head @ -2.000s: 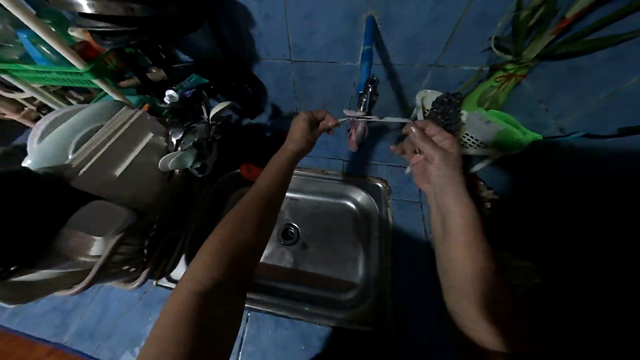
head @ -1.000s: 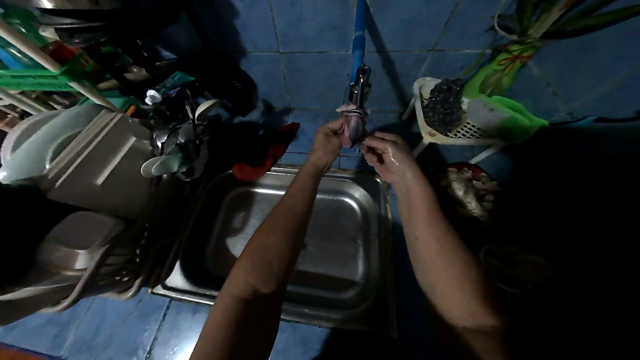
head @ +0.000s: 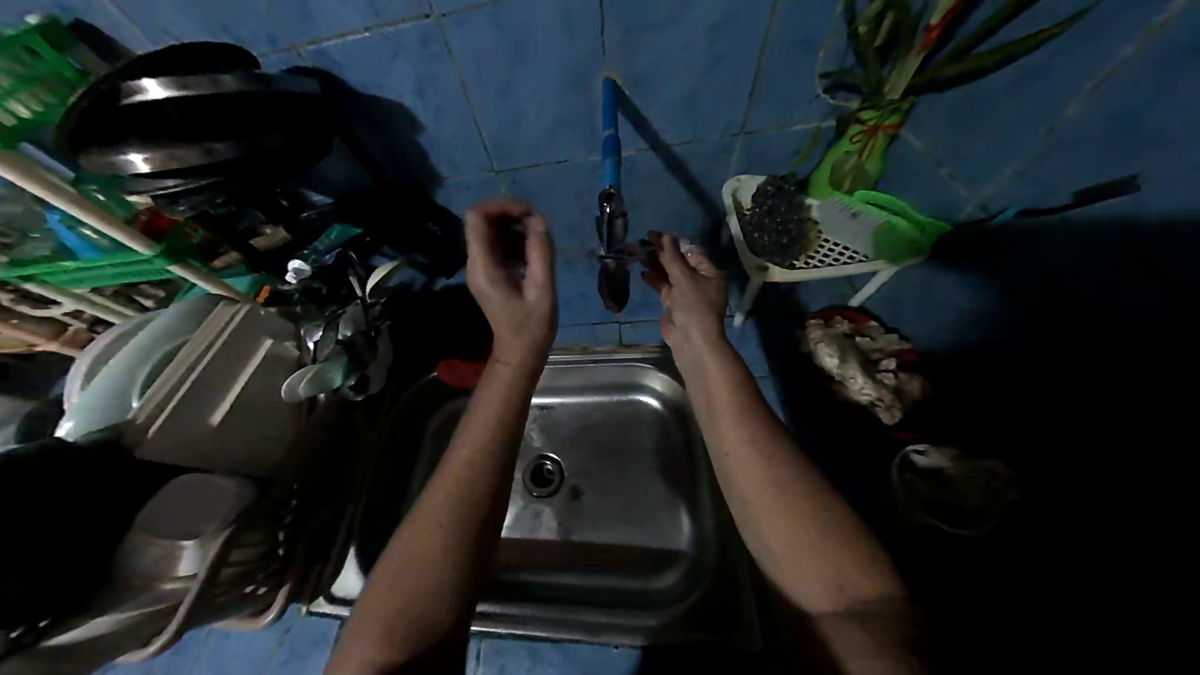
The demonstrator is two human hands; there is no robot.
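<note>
A faucet [head: 612,220] hangs from a blue pipe [head: 610,131] on the tiled wall, with a dark piece of material around its spout. My left hand [head: 511,267] is raised to the left of the faucet, fingers curled and blurred; whether anything is between them cannot be told. Just right of the spout, my right hand [head: 689,286] has its fingertips at a thin, blurred strip that reaches toward the faucet. Below both forearms lies the stainless steel sink [head: 609,450] with its round drain [head: 544,475].
A white plastic basket stand [head: 797,274] holds a dark scouring pad [head: 780,220] and a green item. Beneath it sits a red container with pale pieces [head: 867,366]. Utensils [head: 342,347], plastic containers [head: 220,403] and pans [head: 202,122] crowd the left. A red item [head: 459,373] touches the sink's back edge.
A pale strip stretched between both hands two seconds ago; one second ago both hands were together at the spout. Now they are apart, my left hand off to the left of the faucet.
</note>
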